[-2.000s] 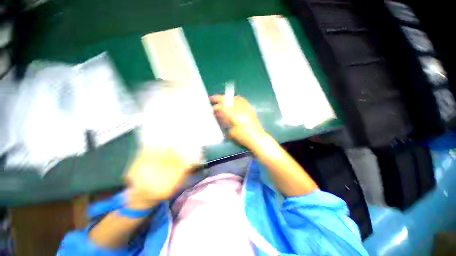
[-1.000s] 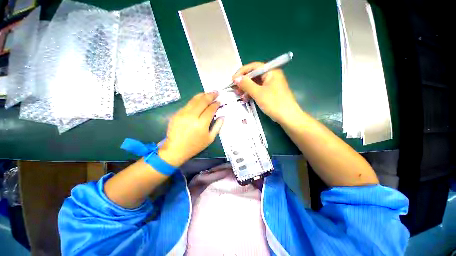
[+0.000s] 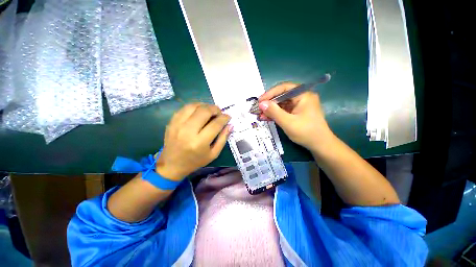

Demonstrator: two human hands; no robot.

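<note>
A silver-white phone middle frame (image 3: 256, 156) with dark cutouts lies tilted at the bench's front edge, its lower end over the edge. An adhesive sheet (image 3: 222, 44) with a beige-grey centre and white edges runs under its top end. My right hand (image 3: 297, 112) holds slim grey tweezers (image 3: 300, 89) like a pen, their tip at the frame's upper part. My left hand (image 3: 195, 138), wearing a blue wrist strap (image 3: 156, 179), has its fingertips at the frame's upper left edge. Whether they grip the frame or only rest on it is hard to tell.
Bubble wrap bags (image 3: 133, 57) lie flat on the green mat (image 3: 308, 36) at the left. A fanned stack of spare adhesive sheets (image 3: 395, 78) lies at the right. Dark trays (image 3: 443, 104) stand beyond the bench's right end. A brown cardboard box (image 3: 55, 208) is below the left bench edge.
Compared with one second ago, the tweezers' back end has swung right and lower, and my right hand sits slightly further right. Two seconds ago my hands were apart, with my left hand blurred.
</note>
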